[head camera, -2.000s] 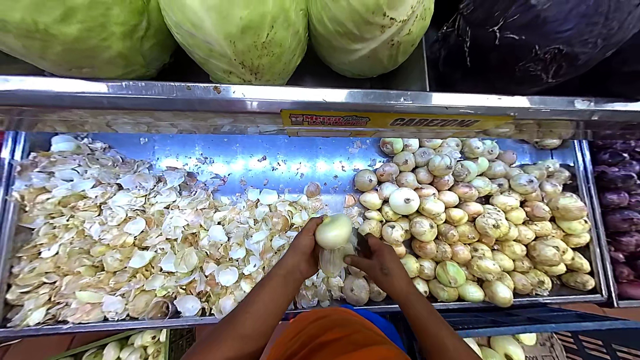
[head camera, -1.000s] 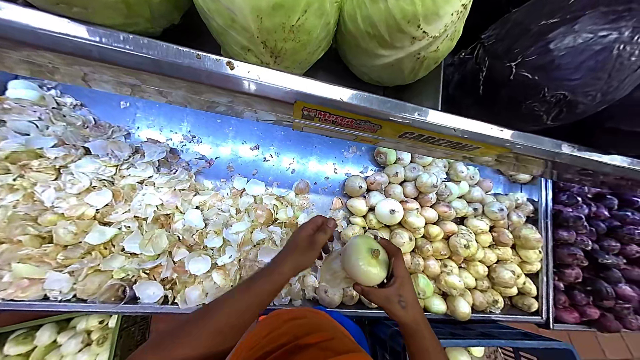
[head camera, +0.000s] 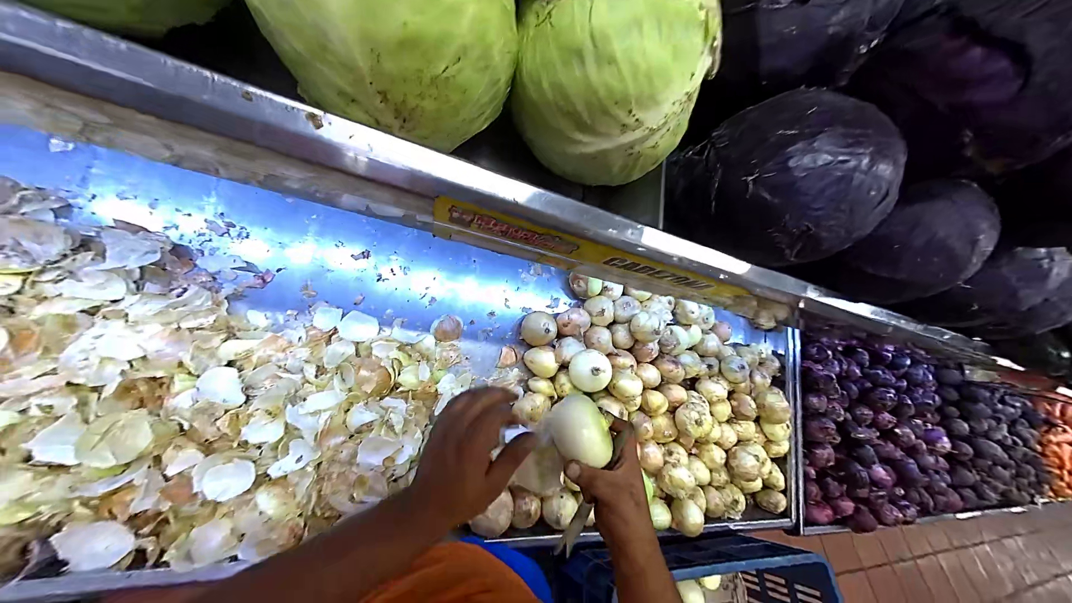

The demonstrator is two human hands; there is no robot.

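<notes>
My right hand [head camera: 615, 481] grips a large white onion [head camera: 579, 430], mostly peeled and tilted, with thumb and fingers around its right side. A thin knife-like blade [head camera: 574, 529] points down from under that hand; its handle is hidden. Just left of the onion is my left hand [head camera: 471, 448], its fingers curled toward a blurred pale piece of onion skin [head camera: 512, 433]; the contact there is partly hidden. Behind my hands, whole white onions [head camera: 687, 414] are heaped in the right part of a metal bin. Loose papery onion skins [head camera: 222, 419] cover the left part.
Green cabbages [head camera: 615, 84] and purple cabbages [head camera: 804, 176] rest on the shelf above, behind a metal rail [head camera: 377, 151] bearing a yellow label. Red onions [head camera: 879, 427] fill the bin to the right. A dark blue plastic crate [head camera: 804, 569] stands below the bin's front edge.
The onion has gone from upright, top end up, to tilted with its pale side showing. My left hand, beside the onion a second ago, now has its fingers spread lower. The view has turned.
</notes>
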